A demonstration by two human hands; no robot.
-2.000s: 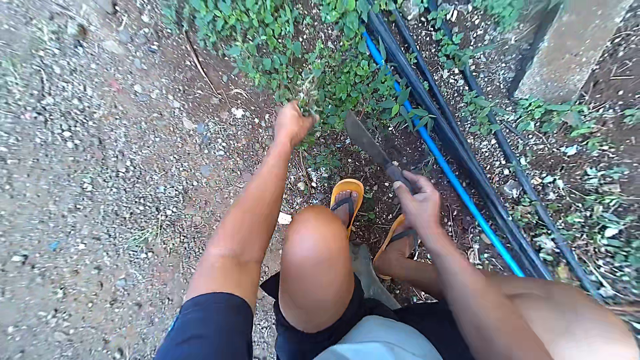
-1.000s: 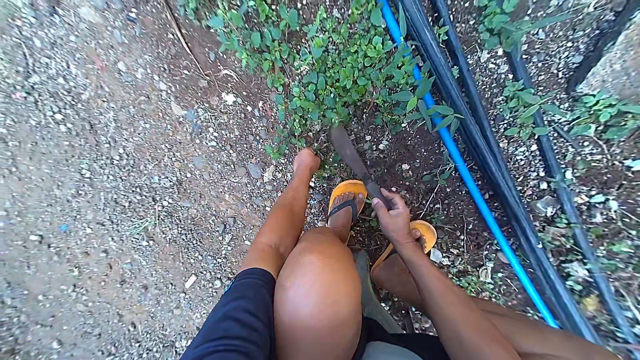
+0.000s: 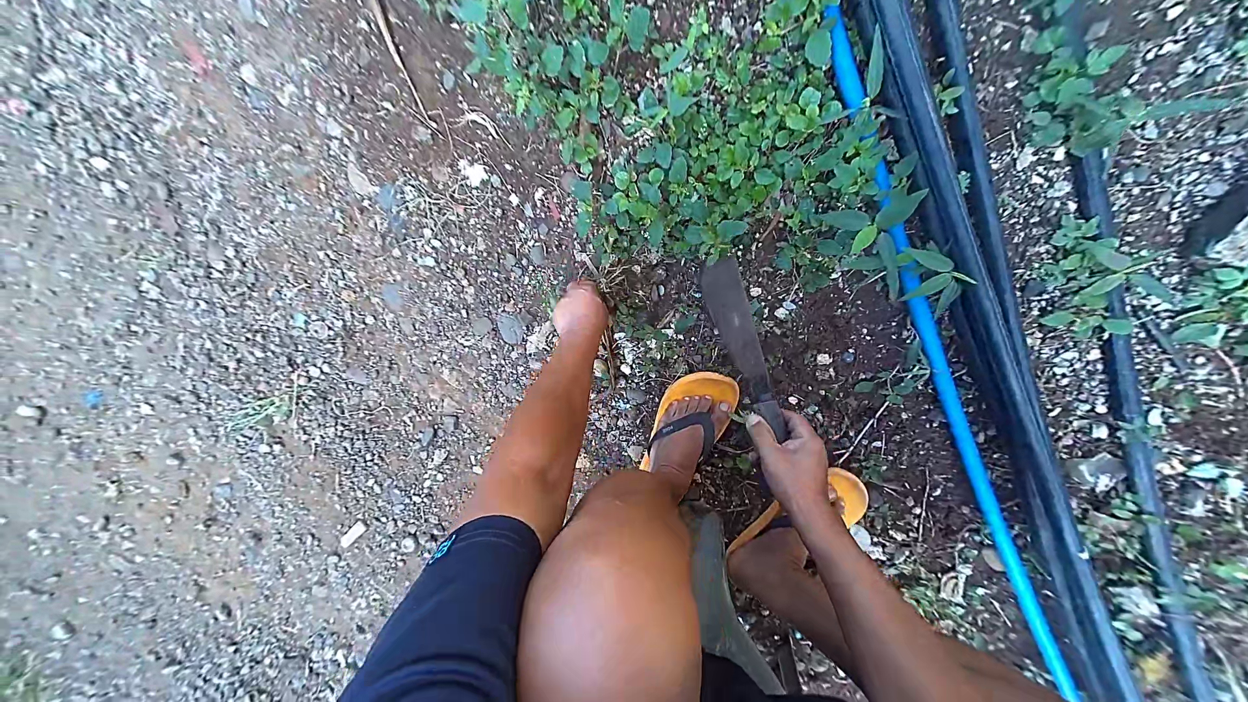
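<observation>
My right hand (image 3: 792, 456) is closed around the dark handle of a machete (image 3: 738, 330), whose broad, dull blade points away from me to the lower edge of a patch of leafy green weeds (image 3: 702, 146). Bent down at the ground on the left, my left hand (image 3: 582, 310) is beside some dry stems and roots (image 3: 624, 283) below the weeds. Its fingers are mostly hidden, so what it holds cannot be told. Between the hands and nearer to me is my foot in a yellow flip-flop (image 3: 694, 421); the other flip-flop (image 3: 846, 494) lies partly behind my right wrist.
A blue pipe (image 3: 936, 361) and several black pipes (image 3: 985, 292) run lengthwise on the right, close to the weeds. More small plants (image 3: 1092, 283) grow among them. Gravelly soil (image 3: 244, 341) spreads on the left, with a dry stick (image 3: 398, 58) near the top.
The machete's blade now points more directly away from me, where two seconds ago it slanted further left. My left hand is lower, nearer to my foot, than two seconds ago. The view has shifted.
</observation>
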